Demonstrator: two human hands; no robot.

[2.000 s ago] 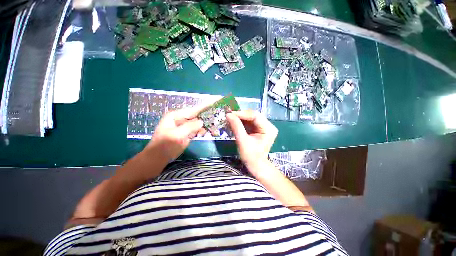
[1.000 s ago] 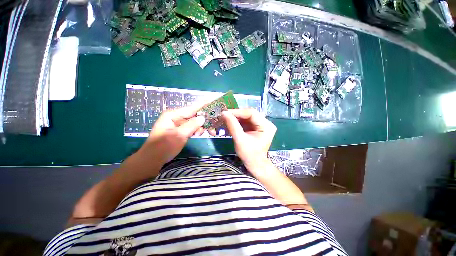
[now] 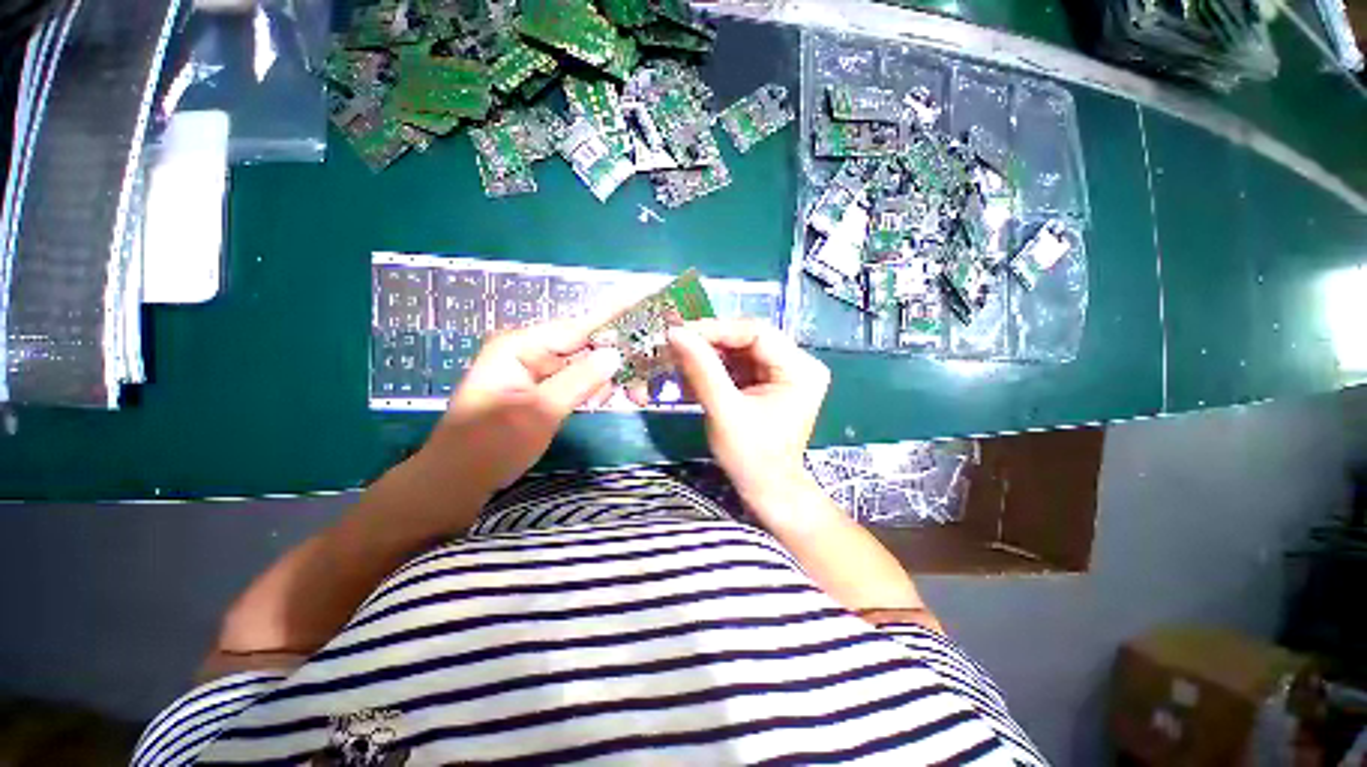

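Observation:
A green circuit board (image 3: 651,333) with silvery components is held tilted above the bench, in front of my body. My left hand (image 3: 517,393) grips its left and lower edge between thumb and fingers. My right hand (image 3: 753,393) has its thumb and fingertips closed at the board's right side; whether they hold a small piece is too small to tell. An adhesive sheet (image 3: 435,333) with a grid of grey-brown rectangles lies under and behind the hands, partly covered by them and washed out by glare in the middle.
A heap of boards (image 3: 517,83) lies at centre back. A smaller heap (image 3: 915,225) lies on a clear plastic tray (image 3: 1034,165) to the right. Long grey strips (image 3: 83,195) and a white card (image 3: 186,210) lie left. An open carton (image 3: 1049,502) stands below the bench edge.
The board and the fingertips have shifted only slightly. The whole view has moved a little, so the sheet and left stack appear further left. Both hands keep their places at the board.

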